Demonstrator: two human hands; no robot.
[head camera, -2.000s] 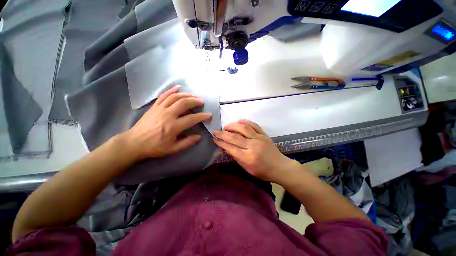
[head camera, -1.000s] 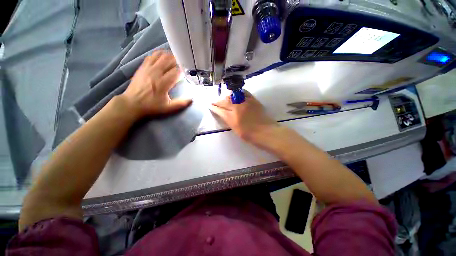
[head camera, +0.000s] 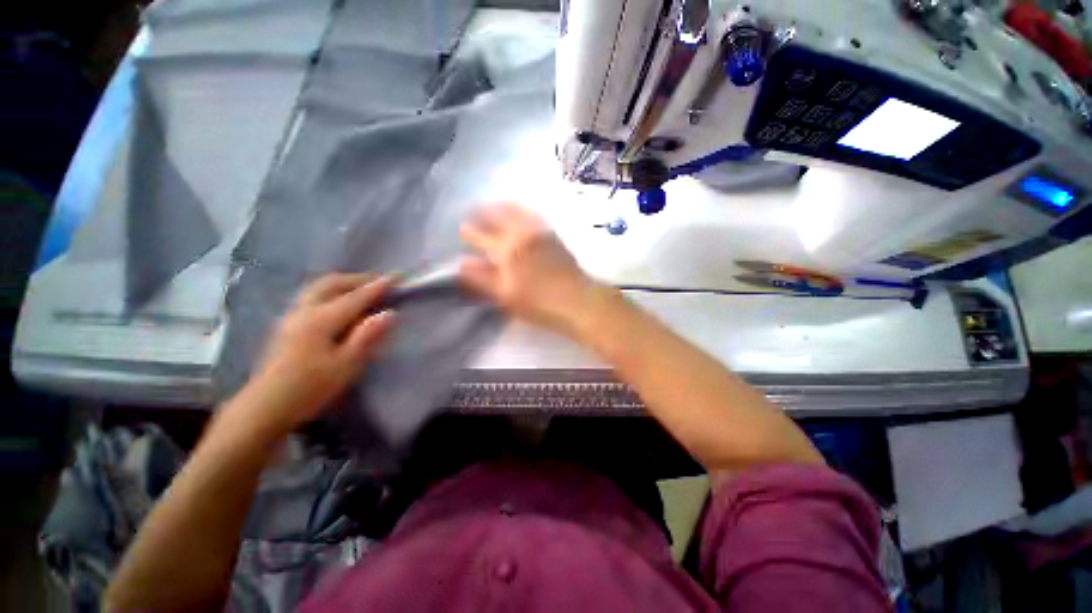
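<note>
A grey fabric panel (head camera: 413, 347) is held between my hands left of the needle area, partly over the table's front edge and blurred by motion. My left hand (head camera: 326, 341) grips its left part, with thumb and fingers pinched on the cloth. My right hand (head camera: 515, 263) is blurred and pinches the cloth's upper right edge. The sewing machine's presser foot area (head camera: 599, 180) is above and right of my right hand, with no cloth seen under it. More grey fabric (head camera: 371, 180) lies behind my hands.
Thread snips (head camera: 790, 278) and a blue-capped stick (head camera: 886, 287) lie right of the needle. The machine head with its lit control panel (head camera: 898, 128) stands at upper right. Grey panels (head camera: 228, 96) spread at the left. A crumpled grey heap (head camera: 114, 491) is below the table edge.
The cloth has moved from beside the needle toward me and left, now lifted and folded between both hands. My right hand has left the needle area. The camera view has shifted.
</note>
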